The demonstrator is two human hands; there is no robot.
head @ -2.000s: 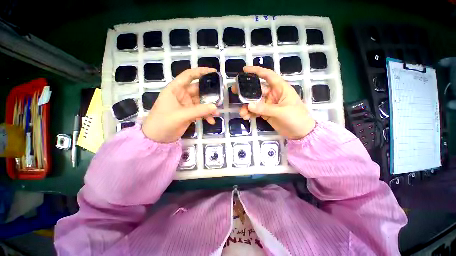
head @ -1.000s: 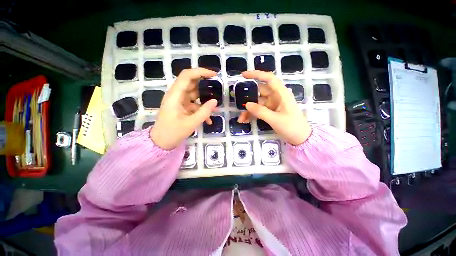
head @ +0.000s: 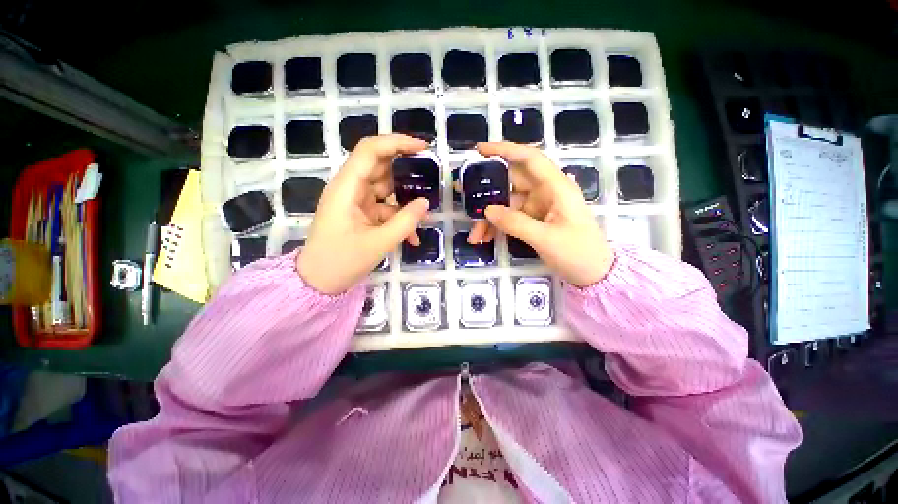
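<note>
My left hand [head: 356,209] holds a smartwatch head [head: 416,181] by its edges, thumb on the lower part. My right hand [head: 551,212] holds a second smartwatch head [head: 484,187] the same way. Both black faces point up and show small pale text, with some red low on the right one. Both are held side by side, apart, above the white foam tray [head: 662,212]. The tray's far rows hold watch heads with black faces up. In its near row, several watch heads lie face down, pale backs with dark round centres [head: 479,302] showing.
Left are a red plastic basket [head: 87,212] with thin sticks, a small white square part [head: 125,276], a pen [head: 149,276] and a yellow notepad [head: 181,251]. Right, a clipboard [head: 815,231] lies over a black tray [head: 724,138] holding watches.
Both watches have gone from tilted to facing up, and my fingers have shifted around them. Their faces, dark with only small marks a second ago, now show lines of text.
</note>
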